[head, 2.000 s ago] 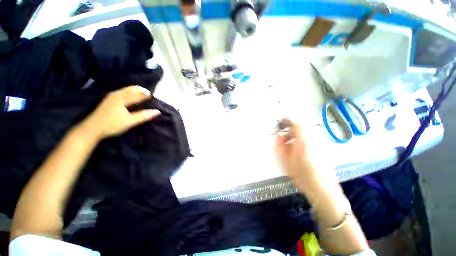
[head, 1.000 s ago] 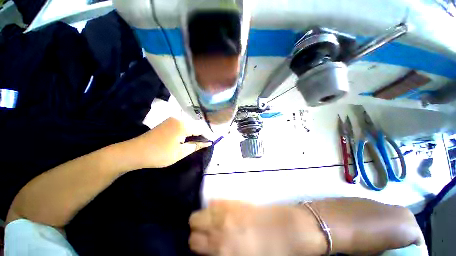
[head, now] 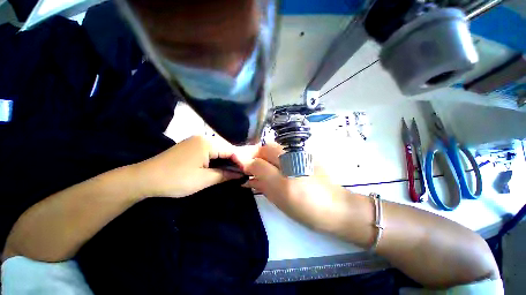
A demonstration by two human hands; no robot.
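Note:
A large black garment [head: 190,236] lies over the left of the table and hangs over its front edge. My left hand [head: 179,167] pinches a narrow fold of it between thumb and fingers near the machine's needle area. My right hand [head: 288,190] meets it there, its fingertips on the same fold beside the ridged thread tension dial [head: 297,163]. The needle and presser foot are hidden behind the shiny curved metal guard [head: 213,63]. A small white label [head: 6,110] shows on the black cloth at the far left.
Red-handled thread snips [head: 412,167] and blue-handled shears [head: 443,173] lie at the right. The machine head [head: 329,34] with a large grey knob [head: 429,52] looms above. A ruler strip [head: 329,269] runs along the table's front edge. Small scraps lie right of the dial.
My right hand has moved up from the table's front to join my left hand at the fold. The view has come closer to the machine head. The snips, in my right hand's area earlier, lie beside the shears.

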